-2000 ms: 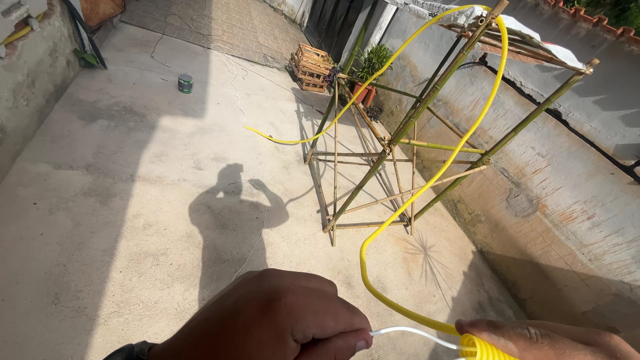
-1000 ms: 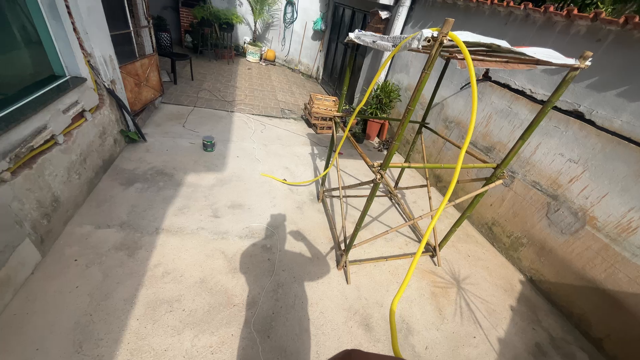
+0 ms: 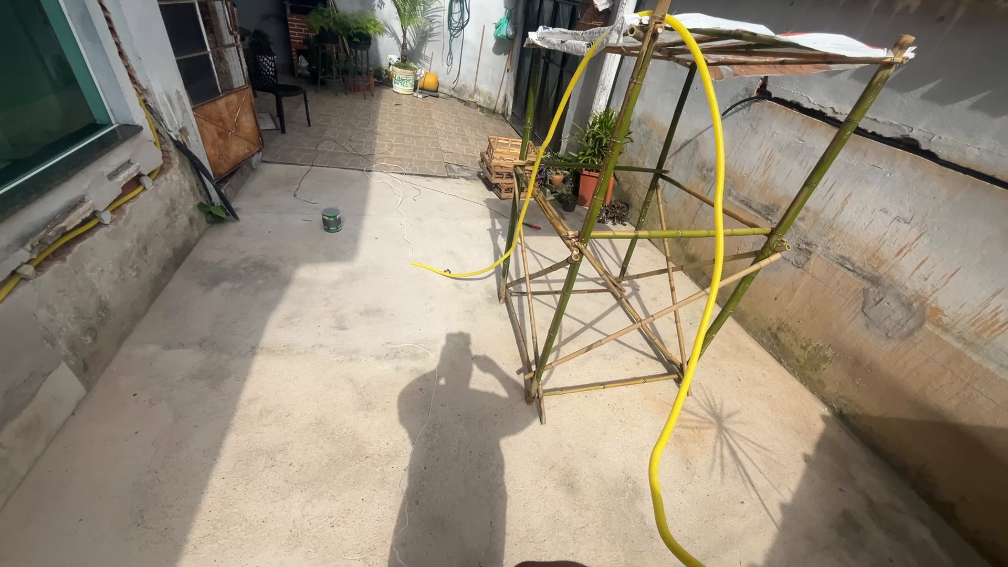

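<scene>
A yellow flexible conduit point(image 3: 718, 197) hangs over the top of a green bamboo frame point(image 3: 606, 173). Its far end lies left of the frame, low over the concrete, and its near end runs out at the bottom edge. Thin white wire point(image 3: 405, 213) trails on the floor near that far end, and more white wire point(image 3: 429, 394) crosses my shadow. Only a dark sliver of a hand, probably my left hand point(image 3: 551, 564), shows at the bottom edge; its fingers and anything in them are hidden. My right hand is out of view.
A small can point(image 3: 331, 220) stands on the concrete. Wooden crates point(image 3: 500, 167) and a potted plant point(image 3: 591, 185) are behind the bamboo frame. A stained wall point(image 3: 874, 276) borders the right; a rough wall point(image 3: 118, 276) with another yellow conduit borders the left. A black chair point(image 3: 279, 90) stands farther back.
Two seconds ago my left hand pinched white wire and my right hand held yellow corrugated conduit. Both have since dropped almost wholly out of view, as the view tilted up.
</scene>
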